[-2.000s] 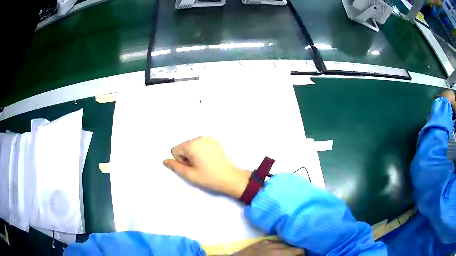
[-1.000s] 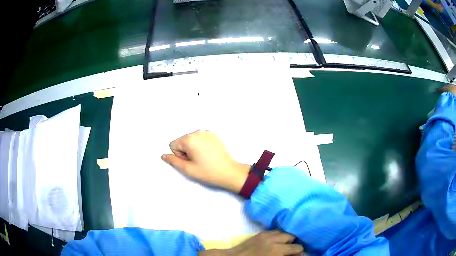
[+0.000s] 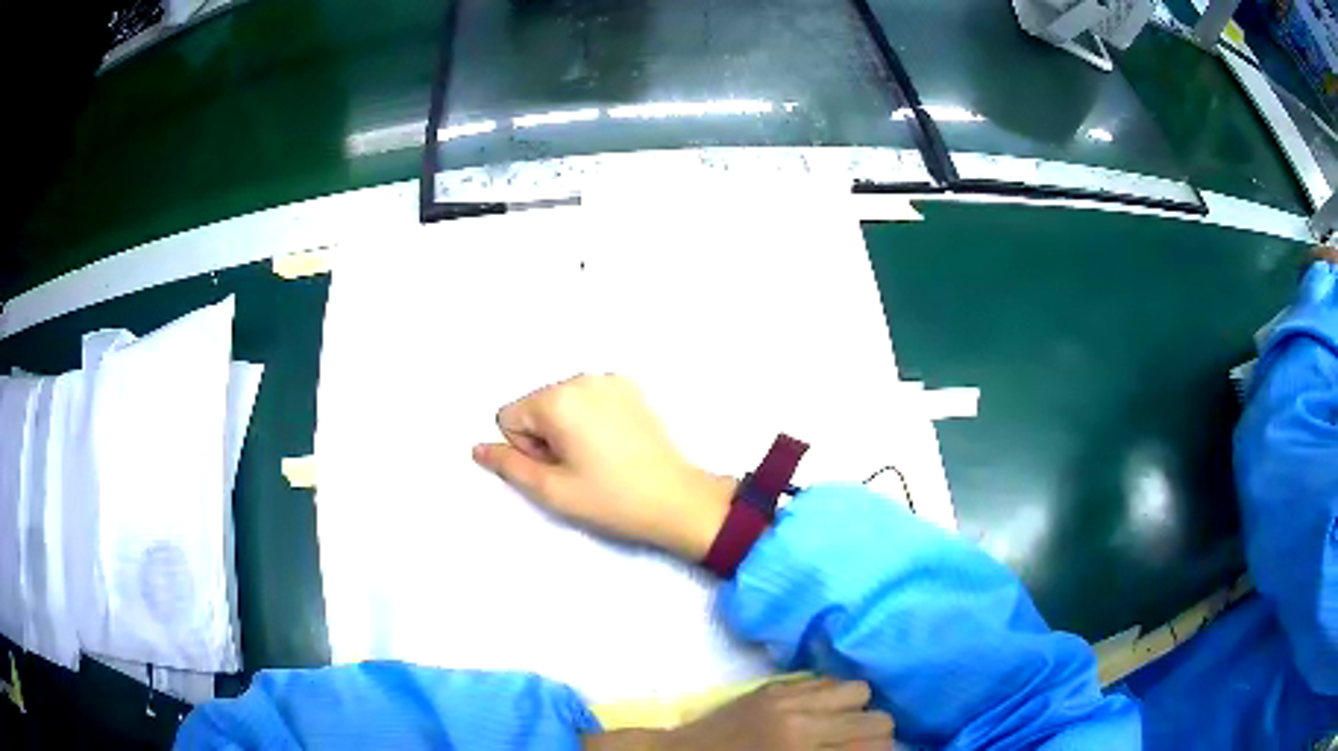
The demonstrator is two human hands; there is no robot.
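Observation:
The white work mat [image 3: 484, 338] lies taped on the bench in front of me. My right hand [image 3: 594, 452] rests on its middle, loosely curled with the fingers folded in, and holds nothing visible. A dark red band [image 3: 753, 506] is around my right wrist. My left hand [image 3: 763, 719] is at the bottom edge, against my right sleeve, partly cut off and with its fingertips partly hidden. A thin black cord [image 3: 891, 478] loops beside the right sleeve.
White sleeves [image 3: 162, 514] are stacked at the left. Beyond the mat is a glossy dark surface with black edge strips [image 3: 917, 110]. A white unit [image 3: 1083, 27] stands at the back right. Another person's blue sleeve [image 3: 1291, 455] is at the right edge. Pale tape [image 3: 947, 402] holds the mat.
The white units at the top centre have gone out of view. The view has shifted slightly. My left hand shows a little more; my right hand keeps its pose. The other person's arm has moved slightly right.

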